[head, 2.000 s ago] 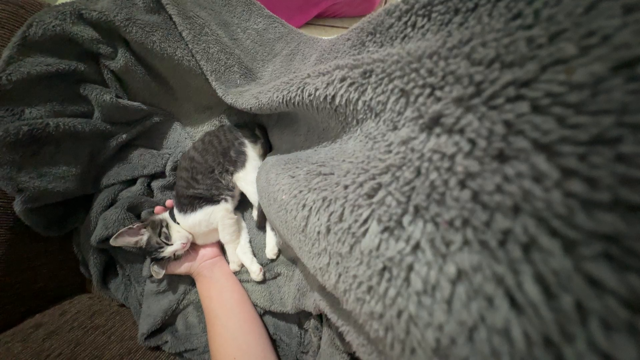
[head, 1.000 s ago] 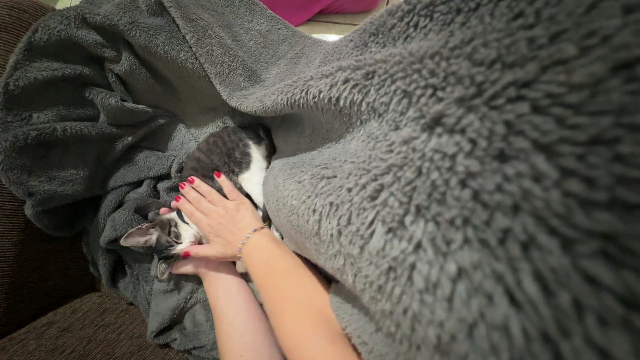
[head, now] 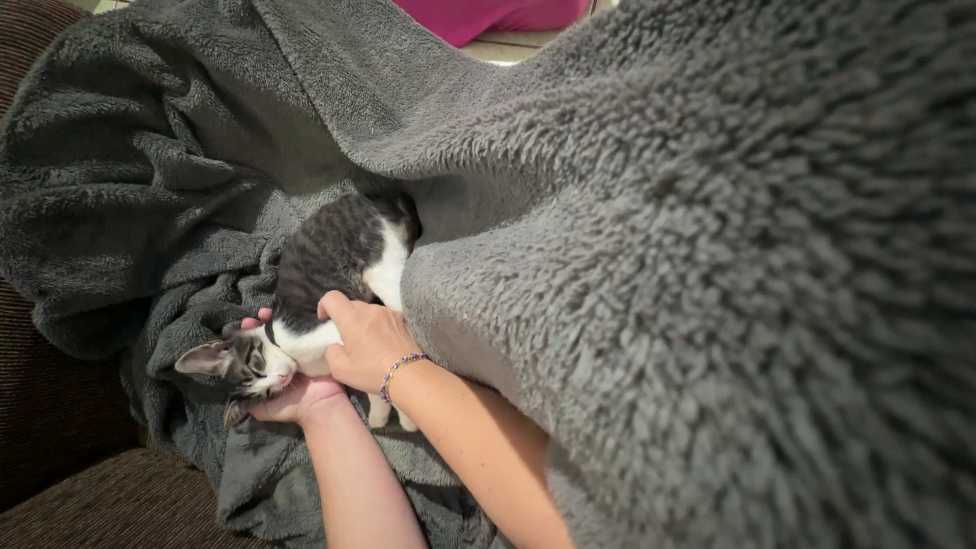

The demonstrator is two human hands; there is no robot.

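A grey tabby and white kitten (head: pixel 328 259) with a dark collar lies on its side on a fluffy grey blanket (head: pixel 229 175), its head toward the lower left. Under its head and neck is my left hand (head: pixel 301 396), palm up, with fingertips showing behind the neck. My right hand (head: pixel 368 339), with a beaded bracelet (head: pixel 400 375) at the wrist, rests on the kitten's white chest near a front leg, fingers bent and their tips partly hidden. The kitten's eyes look nearly closed, and white paws show below my right hand.
Raised folds of the blanket fill the right side and come close to my right forearm. Brown ribbed upholstery (head: pixel 69 488) lies at the lower left and along the left edge. A magenta cloth (head: pixel 488 17) and pale floor tiles (head: pixel 503 47) show at the top.
My right hand, out of view two seconds ago, lay flat over the kitten's neck and shoulder one second ago; now it is lower on the chest with fingers bent. My left hand stays under the head.
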